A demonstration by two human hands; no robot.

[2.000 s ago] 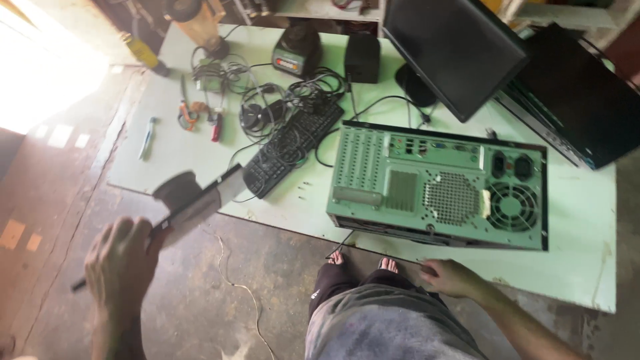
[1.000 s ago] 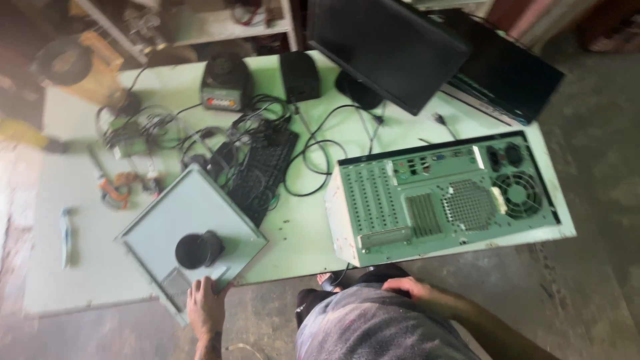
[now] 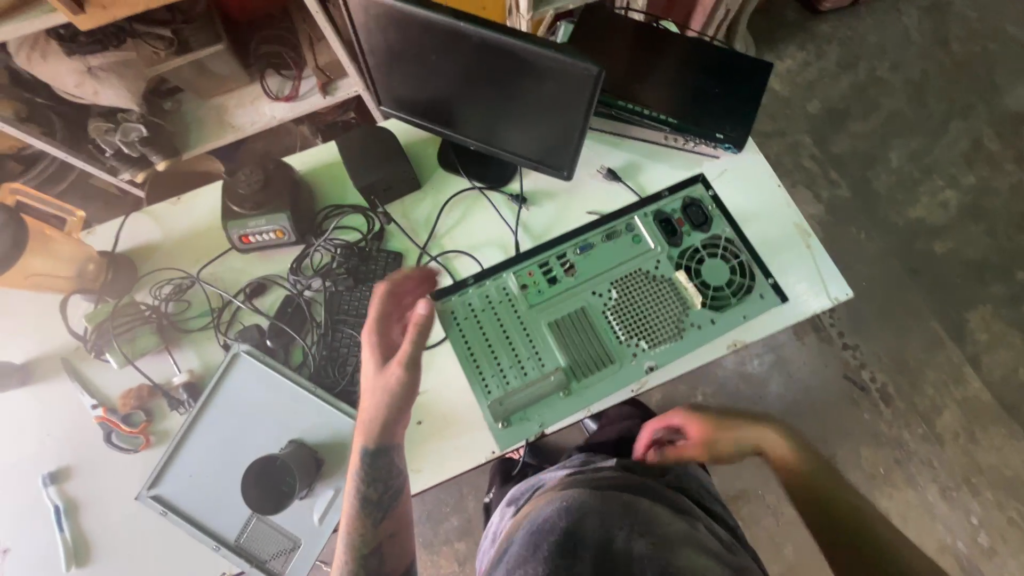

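My left hand (image 3: 396, 336) is raised beside the left edge of a desktop computer case (image 3: 520, 344), whose rear face with ports and fan grille points up. Its fingers are slightly bent and hold nothing; whether they touch the case is unclear. A metal side panel (image 3: 216, 448) with a black round duct (image 3: 276, 480) on it lies at the lower left on the table. My right hand (image 3: 680, 436) hangs in front of my shirt, just off the case's near edge, with fingers curled; I cannot see anything in it. A black keyboard (image 3: 348, 312) lies under tangled cables left of my left hand.
Behind the case stand a monitor (image 3: 480, 80), a speaker (image 3: 378, 162) and a flat black device (image 3: 672, 72). A blender base (image 3: 264, 204), a blender jar (image 3: 48, 248), scissors (image 3: 108, 416) and a toothbrush (image 3: 58, 520) are on the table's left side. Shelves (image 3: 240, 112) stand behind.
My left hand has let go of the metal panel, which now lies on the table, and has moved toward the case. Two seconds ago it held the panel in the air. The view has shifted.
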